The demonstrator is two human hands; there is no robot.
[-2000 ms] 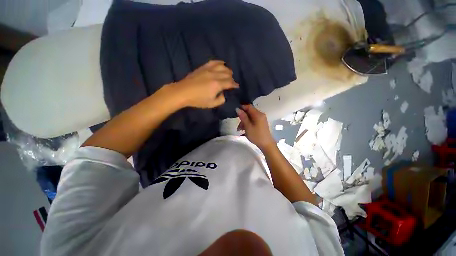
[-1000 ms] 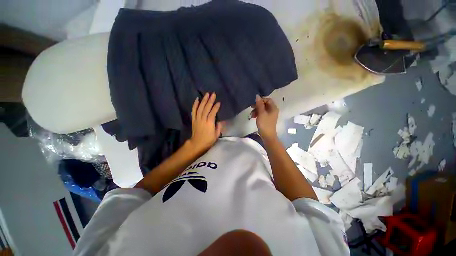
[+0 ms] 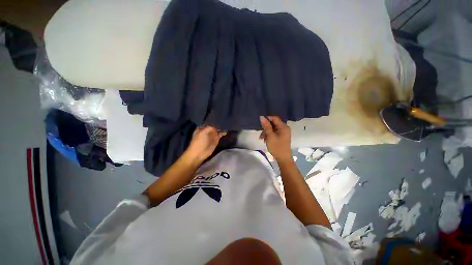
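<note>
The dark pleated skirt lies spread over the cream padded board, its pleats running from the far edge to the near hem. My left hand is at the hem's near edge, fingers pinched on the cloth. My right hand pinches the hem a little further right. More dark cloth hangs below the board at the left, beside my left hand. The steam iron rests at the board's right end, its wooden handle pointing right.
A round brown scorch stain marks the cover left of the iron. White scraps litter the grey floor at the right. A blue bag and clear plastic are below the board at left. A cardboard box is at lower right.
My left hand has moved from lying on the pleats down to the hem, where its fingers now pinch. The hem lies straighter between my hands. The view has shifted.
</note>
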